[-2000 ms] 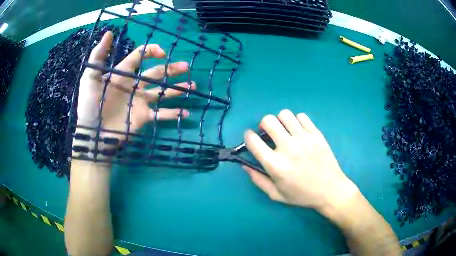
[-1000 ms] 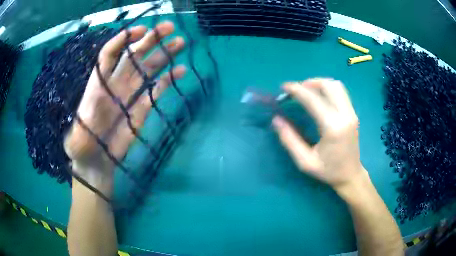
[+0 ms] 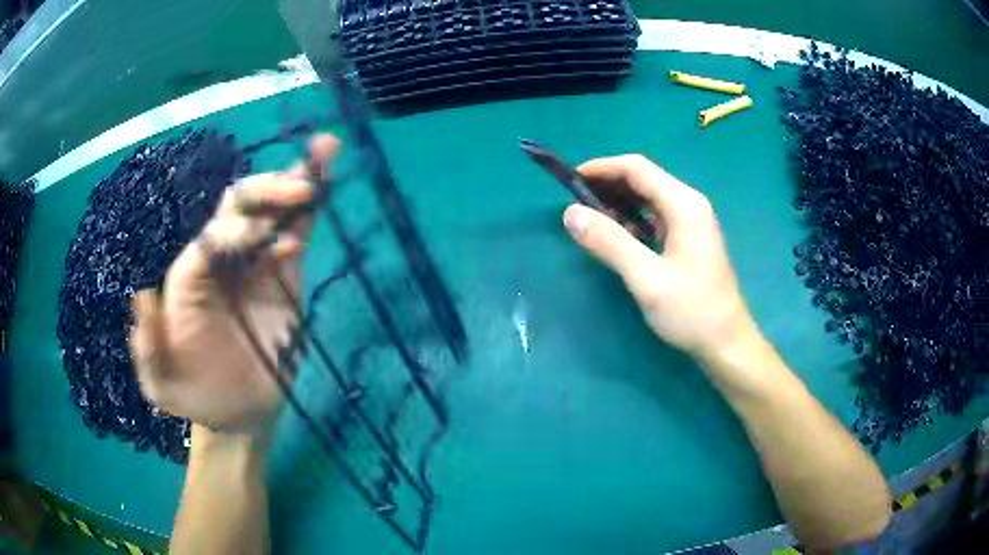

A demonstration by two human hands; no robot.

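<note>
A black sprue frame (image 3: 369, 271) hangs tilted above the green table, blurred by motion. My left hand (image 3: 233, 293) is at its left side with the fingers curled around its bars, and the frame slants down to the right of the hand. Some small parts or stubs show on its lower end; blur hides the detail. My right hand (image 3: 662, 249) holds dark side cutters (image 3: 564, 173), their tip pointing up and left, apart from the frame.
A left pile of small black parts (image 3: 119, 314) lies behind my left hand. A larger right pile (image 3: 900, 239) lies at the right. A stack of sprue frames (image 3: 493, 60) stands at the far edge. Two yellow sleeves (image 3: 707, 82) lie right of it. The green table (image 3: 607, 455) has a white far strip.
My left hand has curled its fingers and the frame has turned in it. My right hand has moved the cutters away from the frame. The view has shifted, so the stack appears further left.
</note>
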